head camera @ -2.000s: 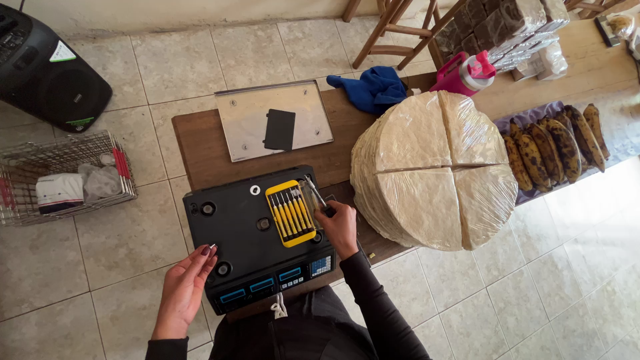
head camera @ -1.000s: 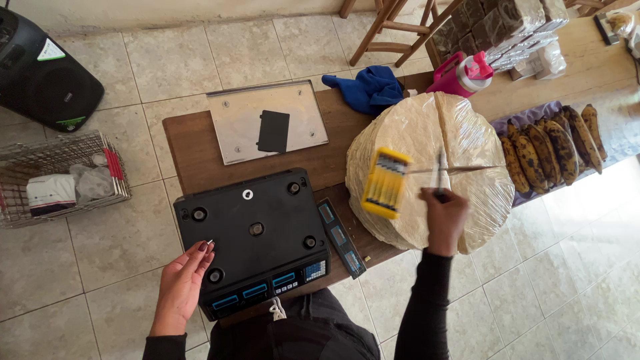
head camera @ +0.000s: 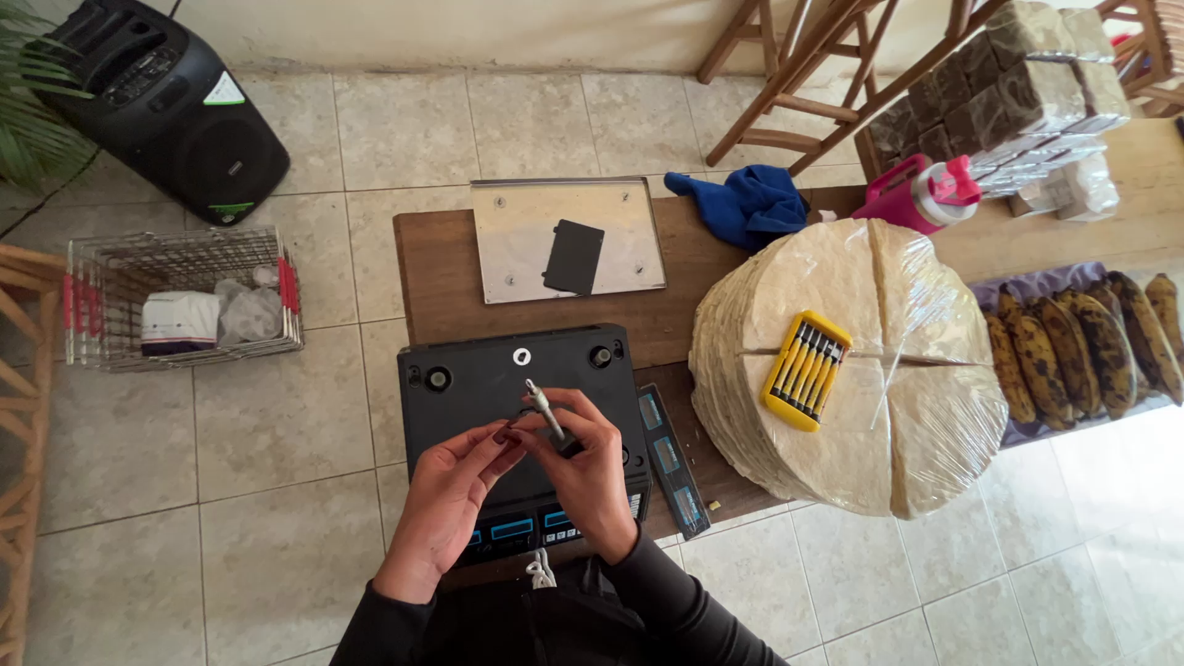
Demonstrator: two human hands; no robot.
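Note:
My left hand (head camera: 455,490) and my right hand (head camera: 585,462) meet over the upturned black body of a digital scale (head camera: 481,370). My right hand holds a metal screwdriver-like tool (head camera: 544,407), its tip pointing up and away from me. Thumb and finger of my left hand pinch something too small to make out, touching the right fingertips. The yellow case of small screwdrivers (head camera: 807,371) lies on a plastic-wrapped stack of round flatbreads (head camera: 814,287). A narrow black display panel (head camera: 672,462) rests between scale and stack.
Behind the scale, a metal tray (head camera: 570,239) carries a flat black cover (head camera: 574,256). A blue cloth (head camera: 751,205) and pink tumbler (head camera: 916,196) stand near the stack. Plantains (head camera: 1045,351) are at right. A wire basket (head camera: 185,245) and black loudspeaker (head camera: 166,111) are on the left.
The yellow screwdriver case has gone from the scale onto the wrapped stack, out of my right hand's reach. My right hand has come back with the metal tool to meet my left hand.

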